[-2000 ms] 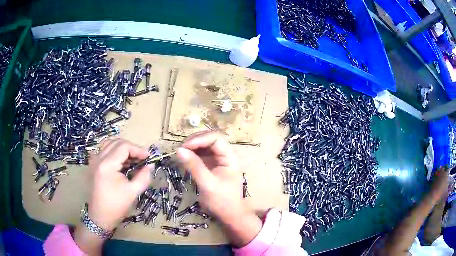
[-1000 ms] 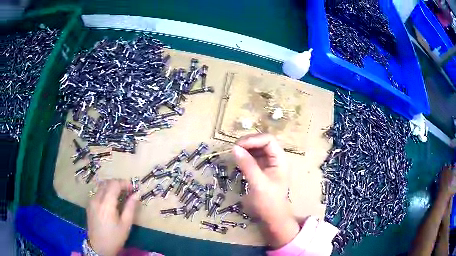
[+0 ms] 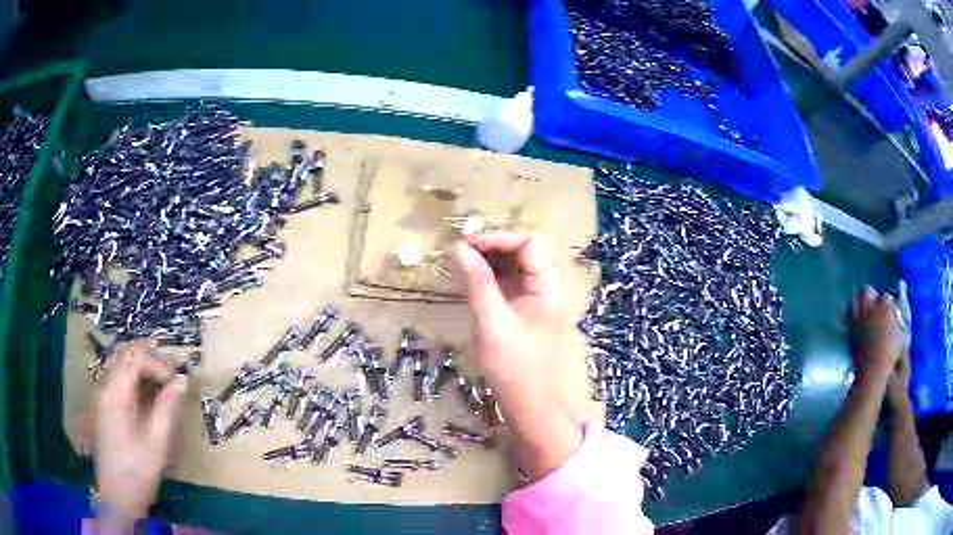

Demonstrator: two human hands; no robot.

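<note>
My left hand [image 3: 134,423] is at the lower left of the cardboard, with its fingers curled at a few dark metal parts below the left pile [image 3: 157,225]; whether it grips one is unclear. My right hand [image 3: 512,334] is over the front of the stained cardboard pad [image 3: 402,193], thumb and index finger pinched. A very thin pale stick is barely visible at its fingertips, close to a white paste blob [image 3: 408,254]. A second blob [image 3: 473,225] lies behind the fingers. Loose parts [image 3: 314,402] lie spread between my hands.
A wide pile of parts [image 3: 695,313] lies right of the cardboard sheet [image 3: 282,282]. A blue bin [image 3: 669,136] with parts and a white rounded container [image 3: 506,123] are behind. A green crate [image 3: 42,157] is far left. Another person's arms [image 3: 862,408] are at right.
From two seconds ago, my hands have parted. My left hand has moved left and away from the part it held; my right hand has moved up over the pad. The loose group has spread out.
</note>
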